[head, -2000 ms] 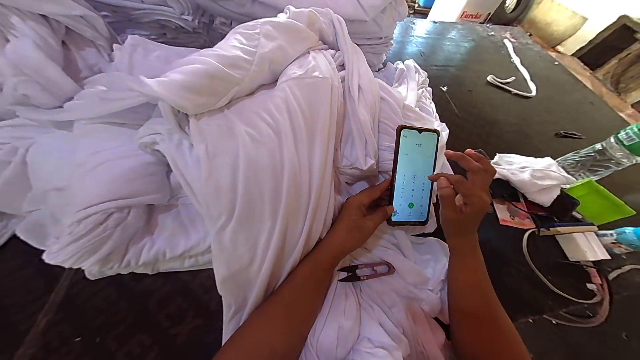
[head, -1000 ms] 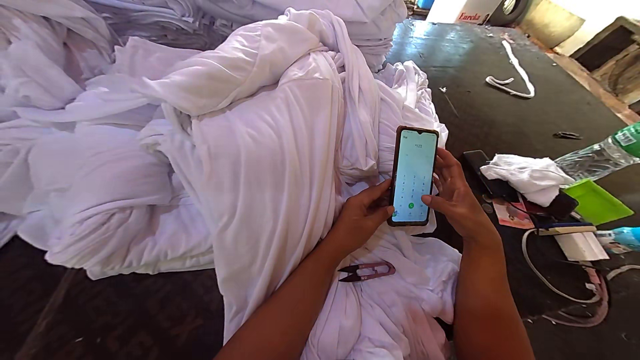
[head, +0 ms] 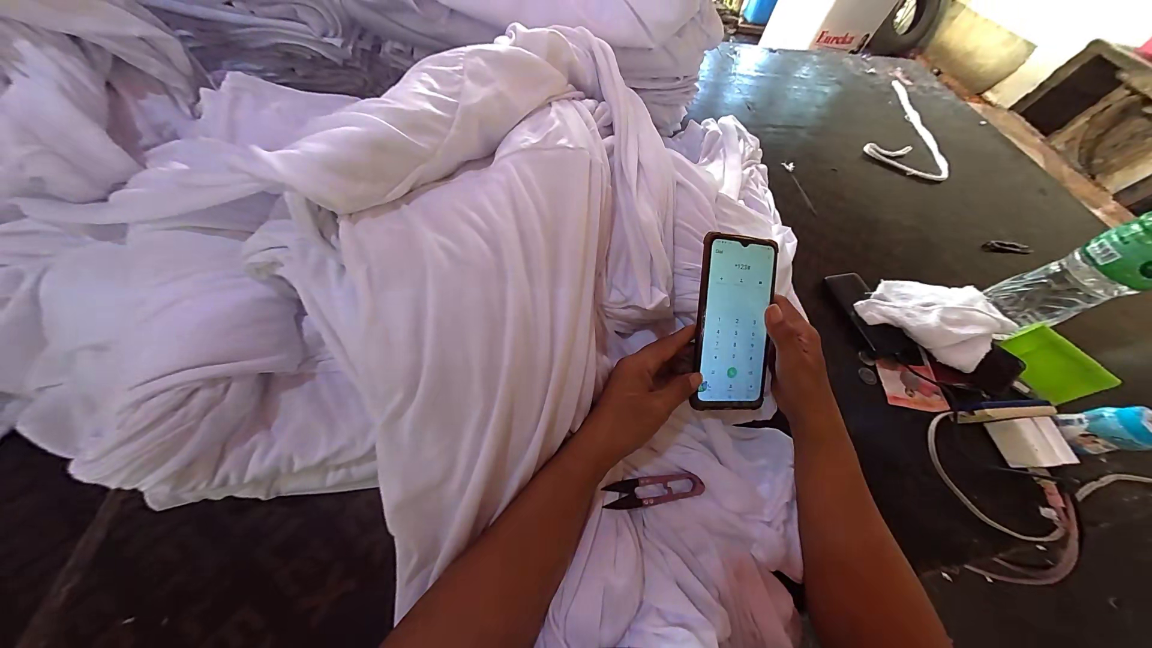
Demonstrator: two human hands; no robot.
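A smartphone (head: 736,319) in a dark case is held upright, its lit screen showing a dial pad. My left hand (head: 650,389) grips its lower left edge, thumb at the front corner. Along the right edge rests my right hand (head: 796,353), thumb up by the side and fingers mostly hidden behind. Beneath and around lies a heap of white knit fabric (head: 477,306). Thread snips (head: 655,490) with a reddish handle lie on the cloth below the phone, between my forearms.
On the dark table (head: 828,108) at right are a white fabric strip (head: 920,135), a plastic bottle (head: 1053,283), a crumpled white cloth (head: 936,319), a green piece (head: 1062,362), a banknote (head: 911,385) and looped cables (head: 954,513). Folded white fabric stacks (head: 666,63) stand behind.
My right hand, earlier with fingers over the front of the screen, has moved to the phone's right edge. My left hand and the snips have stayed put.
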